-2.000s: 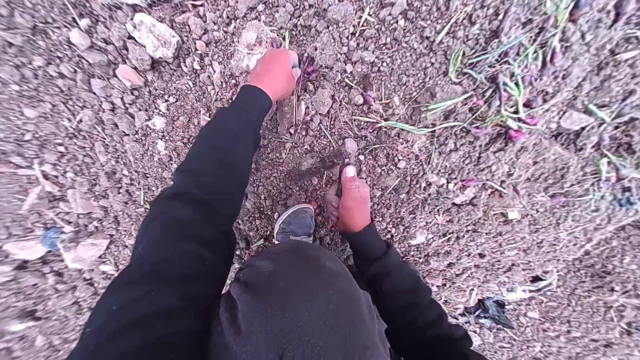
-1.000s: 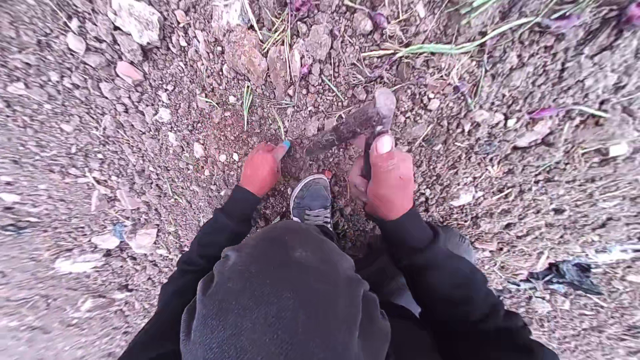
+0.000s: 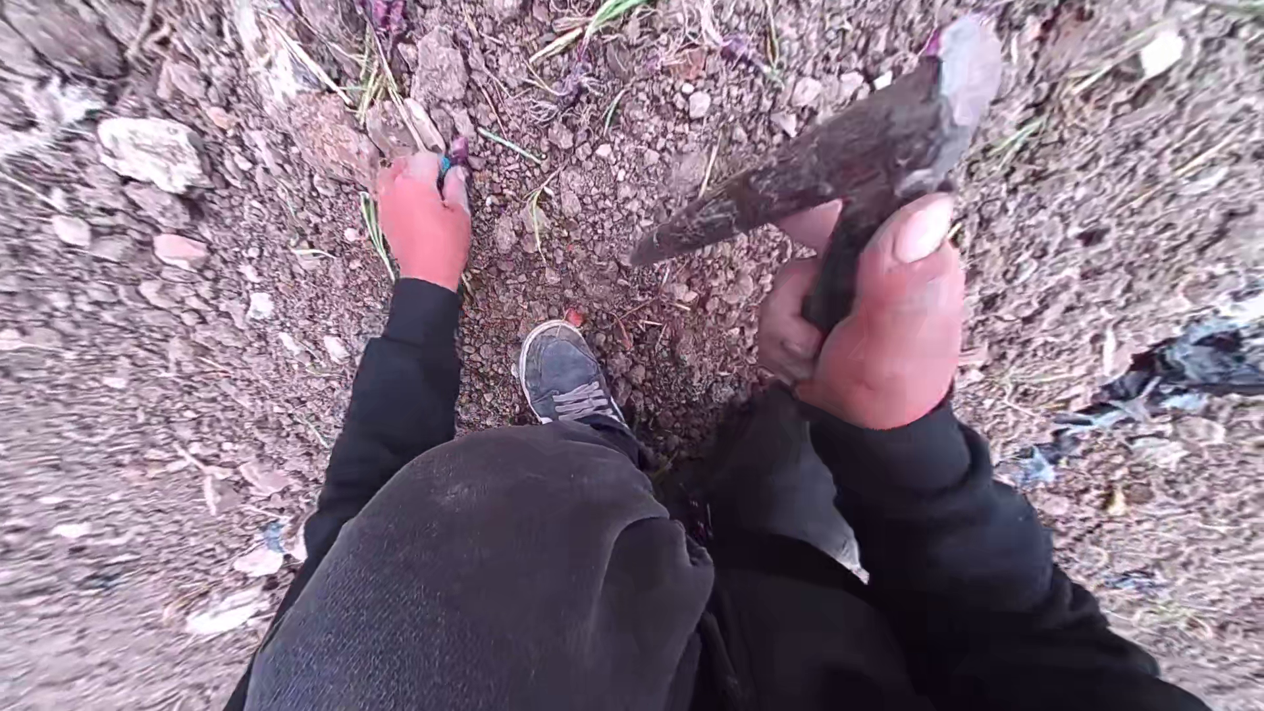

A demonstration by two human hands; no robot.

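My right hand grips the short dark handle of a soil-caked hand hoe, raised over the ground with its narrow end pointing left and its pale broad end at the upper right. At the upper left, my left hand reaches down to the soil, its fingertips at a small purple and blue-green thing; whether they grip it is unclear. Purple onion-like plant bits and thin green leaves lie about that hand.
Stony brown soil spreads all around. A large whitish stone and a pinkish stone lie at the left. My grey shoe is planted between my hands. Torn black plastic lies at the right.
My left hand has moved up and left from near the shoe to the stones and plant bits. The hoe in my right hand has risen towards the camera.
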